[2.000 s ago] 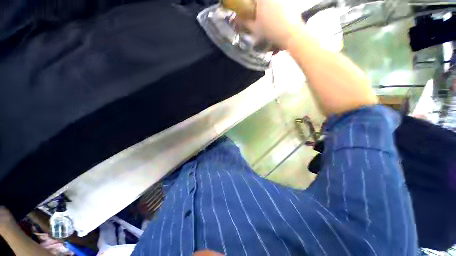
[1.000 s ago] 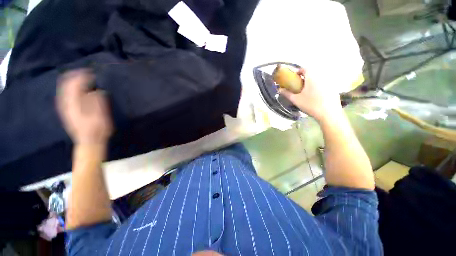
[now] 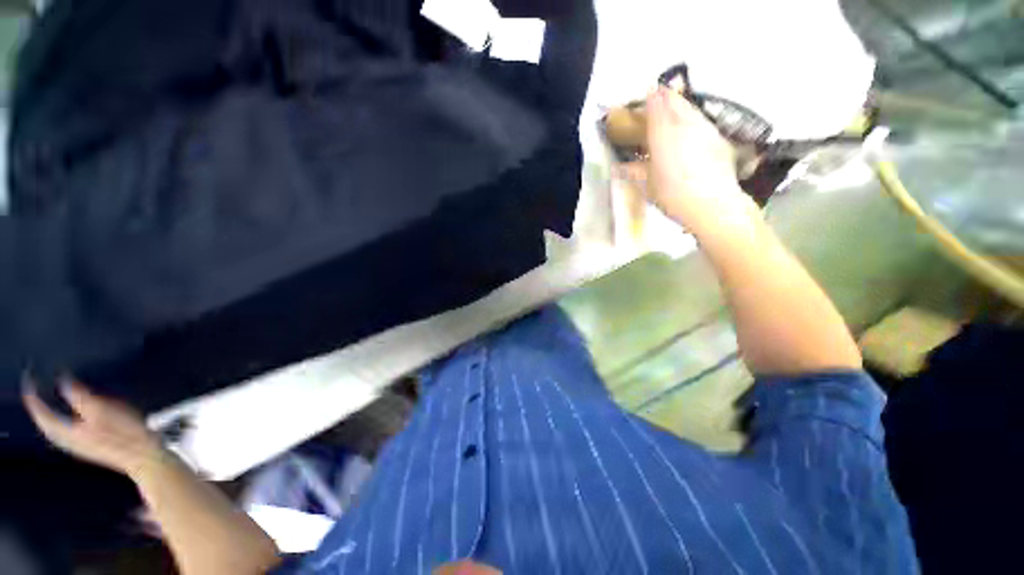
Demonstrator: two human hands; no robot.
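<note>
A black garment (image 3: 281, 191) lies over the left and middle of the white-covered ironing table (image 3: 775, 51), with white labels (image 3: 517, 39) on it at the top. My right hand (image 3: 691, 152) is closed around the tan handle of the steam iron (image 3: 629, 126) on the white cover, right of the garment. The iron is blurred and partly hidden by my hand. My left hand (image 3: 96, 427) is at the garment's lower left edge with fingers spread. Whether its fingers touch the cloth cannot be told.
A yellowish hose (image 3: 943, 238) runs off to the right. Dark cloth (image 3: 966, 438) lies at the lower right beside a cardboard piece (image 3: 912, 339). A green floor (image 3: 696, 320) shows beyond the table's near edge. White and bluish items sit below the table at the lower left.
My left hand has moved from on top of the garment down to its lower left edge. My right hand still holds the iron, which has turned. The view has shifted slightly.
</note>
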